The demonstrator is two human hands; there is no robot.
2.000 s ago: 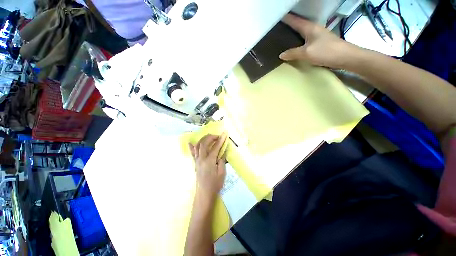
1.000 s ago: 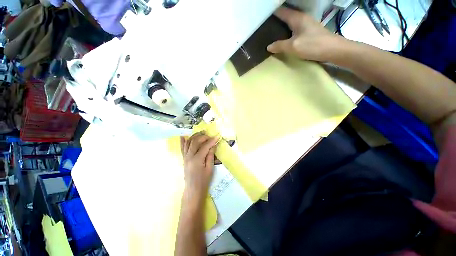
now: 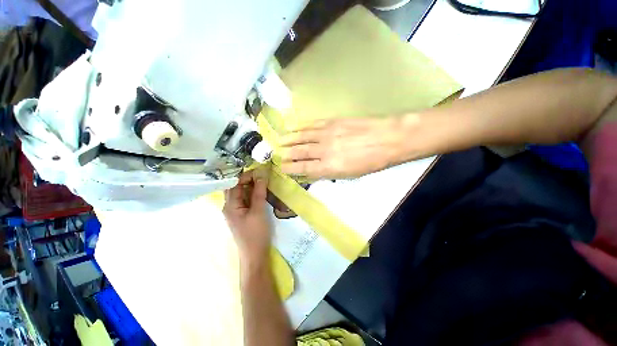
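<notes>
The yellow lining panel lies right of the machine head, with a dark brown panel partly hidden by the head at its upper end. A narrow yellow strip runs from the needle area toward the table's front edge. My left hand has its fingertips closed on the strip's end just below the presser foot. My right hand lies flat, palm down, beside the needle on the yellow fabric, fingers slightly spread, gripping nothing. The needle tip is hidden.
The white sewing machine head fills the upper left. More yellow fabric and a white printed sheet lie near my left forearm. A crumpled yellow pile is at the bottom. A red crate stands at the left.
My right hand has left the brown panel and moved down and left to the needle area. My left hand remains beside the presser foot. The view has shifted closer to the machine head.
</notes>
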